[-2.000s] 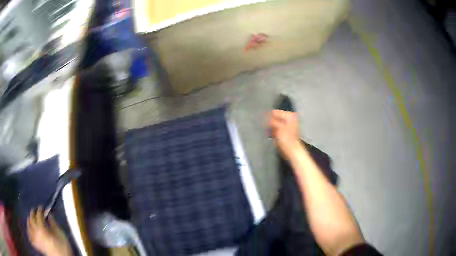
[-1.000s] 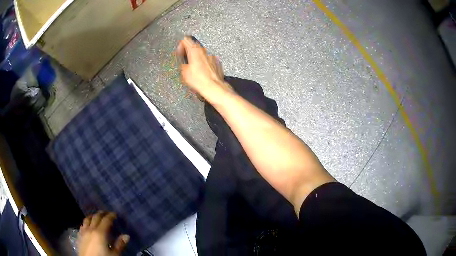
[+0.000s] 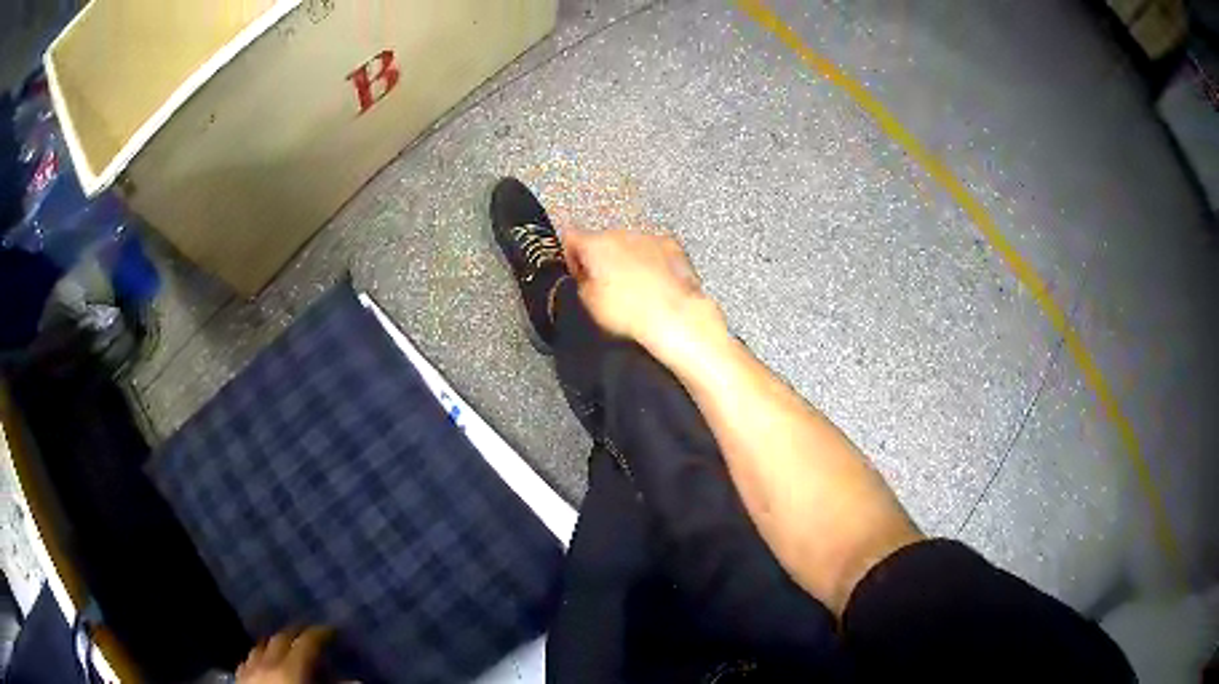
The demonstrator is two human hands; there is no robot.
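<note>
The dark navy plaid pad (image 3: 361,481) lies on a white-edged board (image 3: 468,421) in front of me at the left. My left hand (image 3: 288,657) is at the pad's lower left, cut off by the bottom edge. Its visible fingers are slightly apart and seem to hold nothing. My right hand (image 3: 635,283) is at my dark trouser leg, just beside my black shoe (image 3: 528,247). Its fingers are bent and partly hidden, so I cannot tell whether it holds anything.
A big cream bin (image 3: 301,147) with a red letter B stands beyond the pad. A wood-edged table (image 3: 54,555) runs along the left edge, with dark cloth below it. Blue and clear plastic lies at the upper left. A yellow line (image 3: 983,221) curves across the speckled floor.
The view has swung left-to-right across the floor and steadied. My right hand has come back to my leg, uncovering the shoe. My left hand has moved from the table to the pad's lower edge.
</note>
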